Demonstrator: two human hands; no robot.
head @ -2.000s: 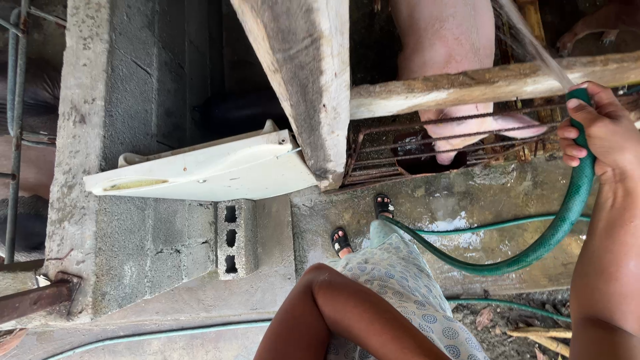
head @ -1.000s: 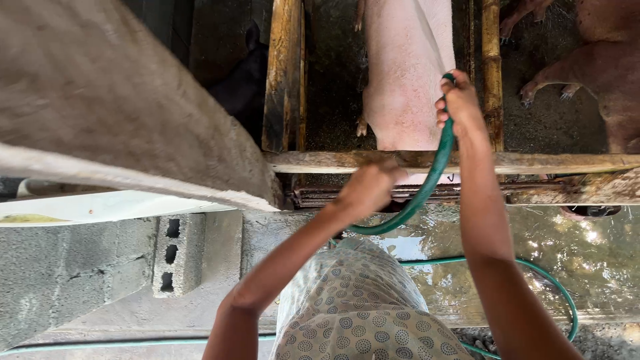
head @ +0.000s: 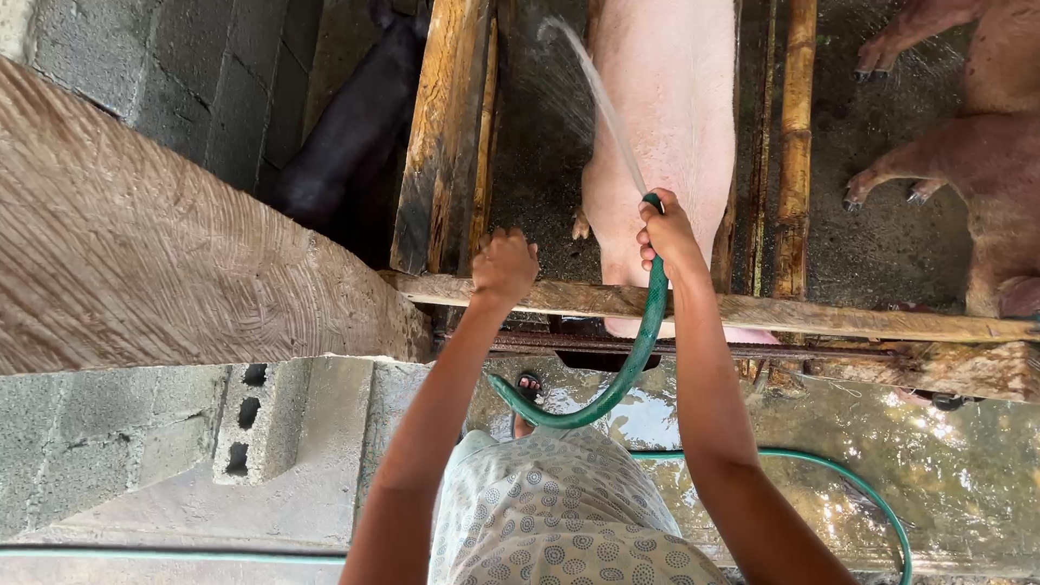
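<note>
My right hand (head: 670, 233) grips a green garden hose (head: 642, 345) close to its end, above a pale pink pig (head: 662, 106) in a pen. Water (head: 597, 85) sprays from the hose toward the wet pen floor beside the pig. The hose curves down below my right hand and passes in front of my lap. My left hand (head: 505, 266) is at the top wooden rail (head: 731, 311), near its left end, fingers curled; whether it grips the rail is hard to tell.
A dark pig (head: 349, 130) lies left of a wooden post (head: 439, 138). Reddish-brown pigs (head: 991, 154) lie beyond a bamboo pole (head: 795, 154) at right. A concrete pillar (head: 203, 244) slants in at left, above a hollow block (head: 252, 422). More hose (head: 869, 487) runs over the wet walkway.
My left hand has moved from beside the hose to the left end of the rail. My right hand keeps hold of the hose. The view has shifted over the pens.
</note>
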